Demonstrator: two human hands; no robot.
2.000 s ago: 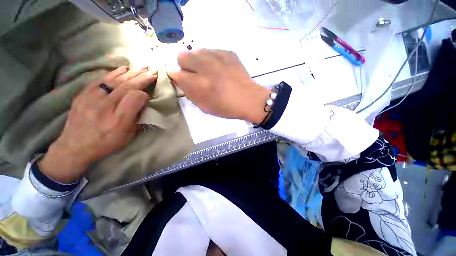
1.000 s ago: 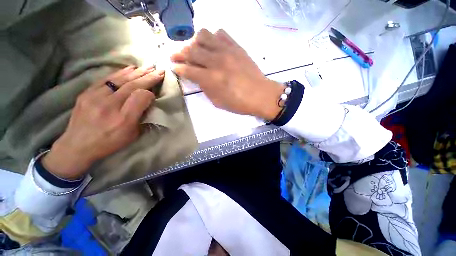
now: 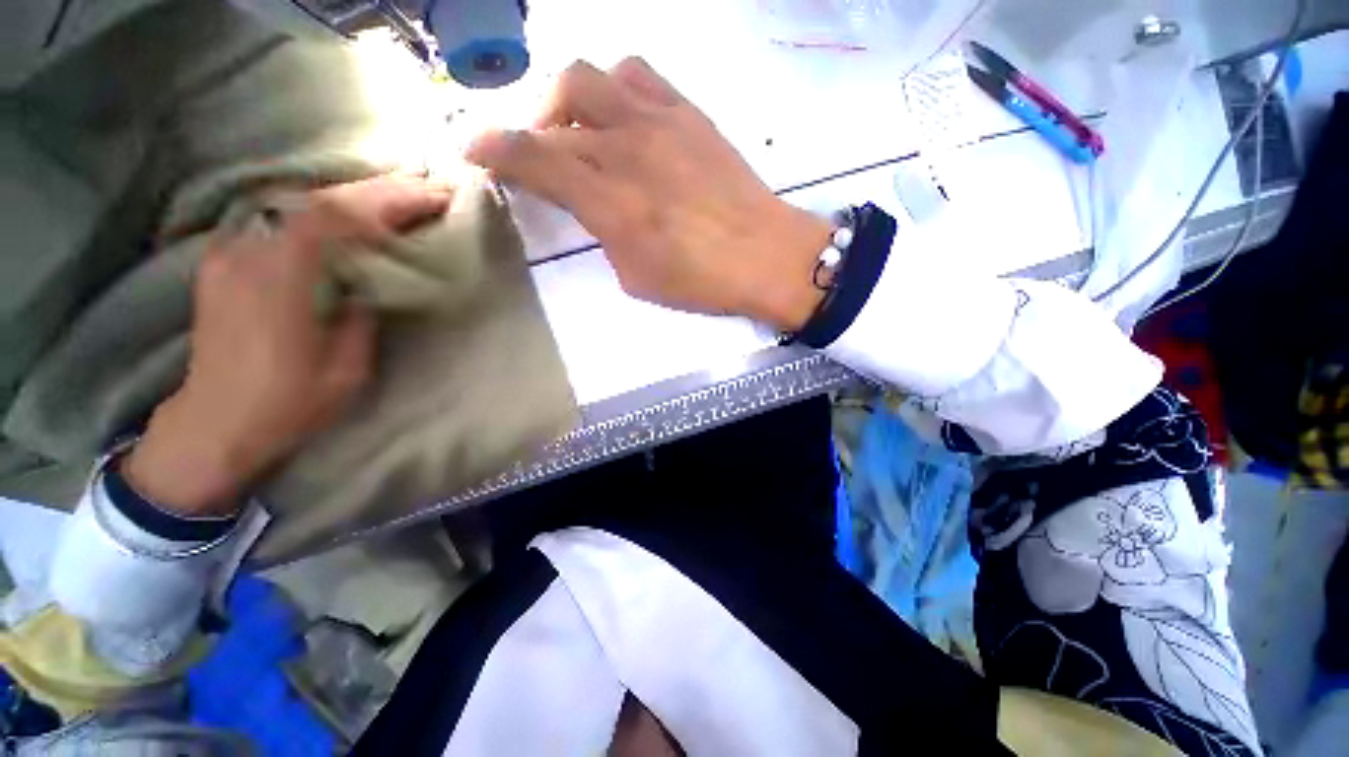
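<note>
The khaki garment piece lies on the white table at the left, in front of the sewing machine head, and hangs over the table edge. My left hand is blurred and grips a bunched fold of the khaki cloth. My right hand is beside the cloth's right edge, with its index fingertip by the brightly lit needle area. Whether that fingertip pinches the edge is unclear. The blue-grey round machine part is above my right hand's fingertips. Glare hides the needle and presser foot.
Thread snips with red and blue handles lie at the table's right. A clear plastic bag is at the back. A white plastic bag and a pale cable are at the right edge. The ruler-marked table edge runs in front of my body.
My left hand has gone from lying flat on the cloth to gripping a raised fold. My right hand's fingers have spread, with the index finger extended toward the needle area.
</note>
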